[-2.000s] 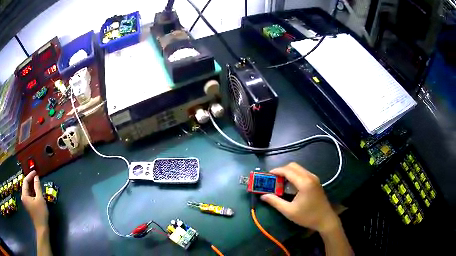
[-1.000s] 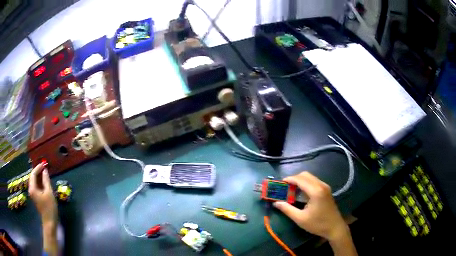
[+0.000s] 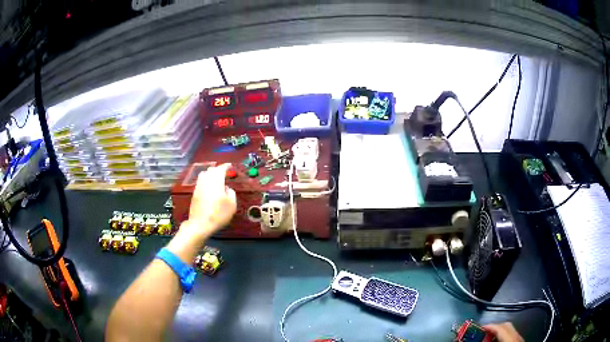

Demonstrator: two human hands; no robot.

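The dark red test power box (image 3: 231, 214) has lit red digit displays. My left hand (image 3: 213, 204), with a blue wrist band, reaches over its front left part, fingertips beside the red button; I see nothing held. The red USB tester (image 3: 472, 332) is at the bottom edge. My right hand (image 3: 506, 332) holds its right side and is mostly cut off. The inline switch (image 3: 378, 292) lies on the pale green patch, on the white cable (image 3: 309, 250). Only slivers of the red clip (image 3: 326, 340) and the yellow tester pen (image 3: 394, 338) show.
Charger boards (image 3: 142, 224) stand in rows left, with one board (image 3: 209, 260) nearer. A multimeter (image 3: 50, 260) is far left. Plastic trays (image 3: 120, 143) stand behind. The bench instrument (image 3: 401, 230), black fan (image 3: 493, 250) and paper tray (image 3: 518, 157) are right.
The view has swung left and up. My left hand has moved from the red switch low on the box's left to its upper surface. My right hand still holds the tester.
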